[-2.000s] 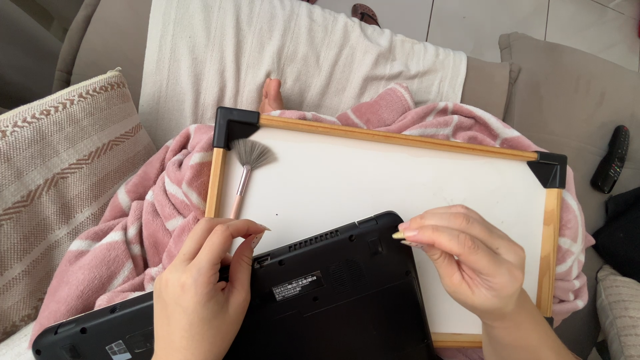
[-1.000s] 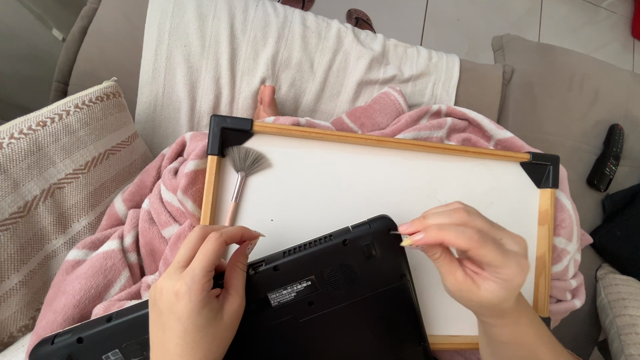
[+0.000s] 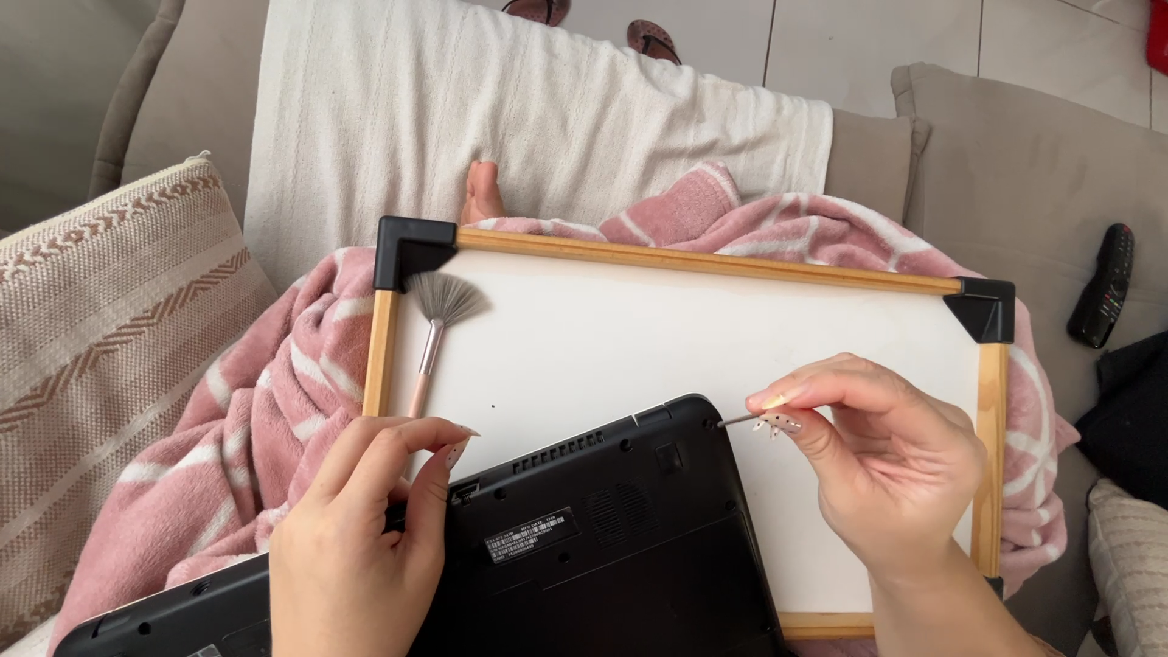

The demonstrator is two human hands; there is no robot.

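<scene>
A black laptop [image 3: 639, 566] lies bottom side up across a wood-framed whiteboard [image 3: 675, 338]. Thumb and fingers of my right hand [image 3: 876, 456] pinch a thin metal shaft [image 3: 737, 420], likely a small screwdriver; its handle is hidden in the fingers. The shaft's tip is at the screw hole in the laptop's upper right corner. My left hand [image 3: 374, 520] rests over the laptop's rear edge, thumb and index fingertip close together; whether something small is between them I cannot tell. A fan brush [image 3: 438, 319] lies on the board's left side, its lower handle partly behind my left hand.
A pink and white blanket [image 3: 228, 456] lies under the board. A patterned cushion [image 3: 119, 338] is at the left, a bare foot [image 3: 483, 190] beyond the board. On the sofa at the right are a black remote control [image 3: 1102, 287] and a dark cloth [image 3: 1131, 420].
The thin shaft between my right fingers now shows clearly at the corner screw hole. My left hand stays over the laptop's rear edge.
</scene>
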